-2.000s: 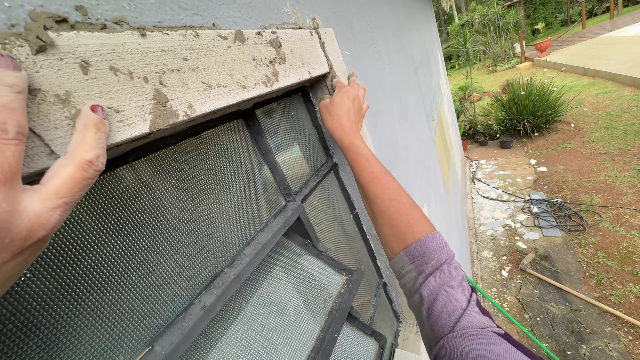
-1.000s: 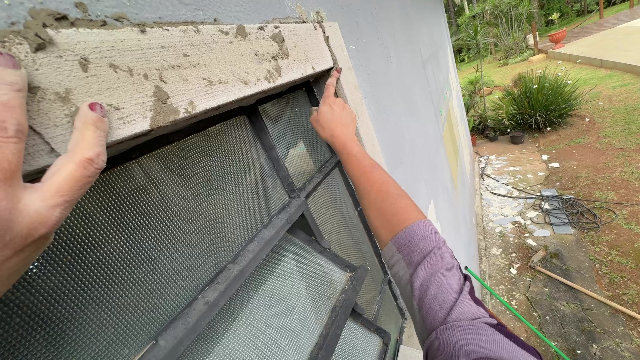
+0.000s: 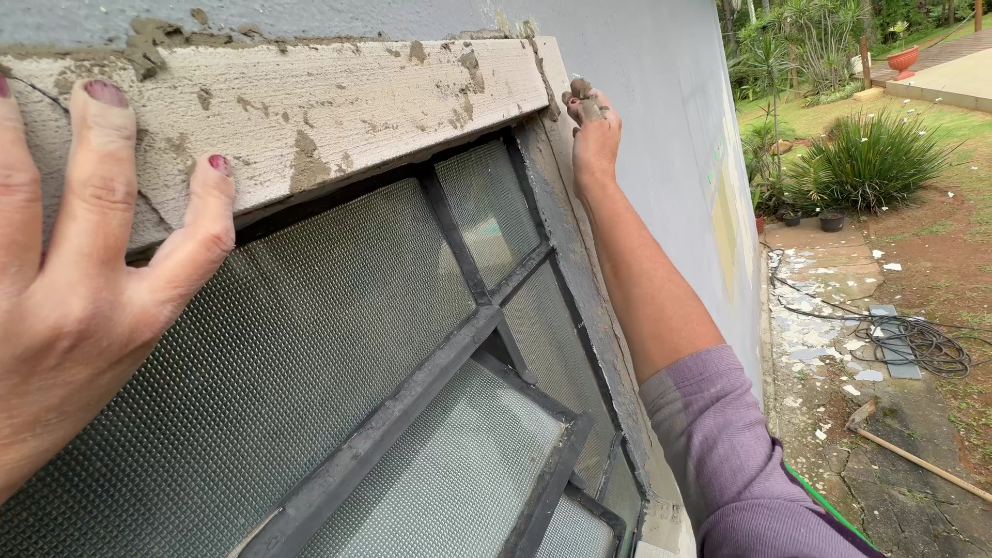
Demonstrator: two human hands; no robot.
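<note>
My left hand (image 3: 101, 225) presses with spread fingers on a pale, rough trim strip (image 3: 372, 93) along the top of the window. Grey-brown mortar (image 3: 147, 48) is smeared on the strip and packed along its upper edge. Beside the corner joint, my right hand (image 3: 593, 128) has curled fingers around a small lump of wet mortar (image 3: 581, 89). More mortar fills the joint (image 3: 542, 70) between the top strip and the side strip (image 3: 556, 66). Below both hands is a dark metal window frame (image 3: 380, 434) with textured glass panes (image 3: 310, 287).
The grey painted wall (image 3: 659, 101) runs away to the right. On the ground lie paint flakes (image 3: 814, 333), a coiled black cable (image 3: 926, 345) over a grey board (image 3: 891, 333), and a long-handled hoe (image 3: 922, 465). Farther back stand a spiky bush (image 3: 868, 163) and plant pots (image 3: 831, 221).
My right hand has moved from the corner joint to just right of it; a second ago its finger was on the joint. The left hand stays on the strip.
</note>
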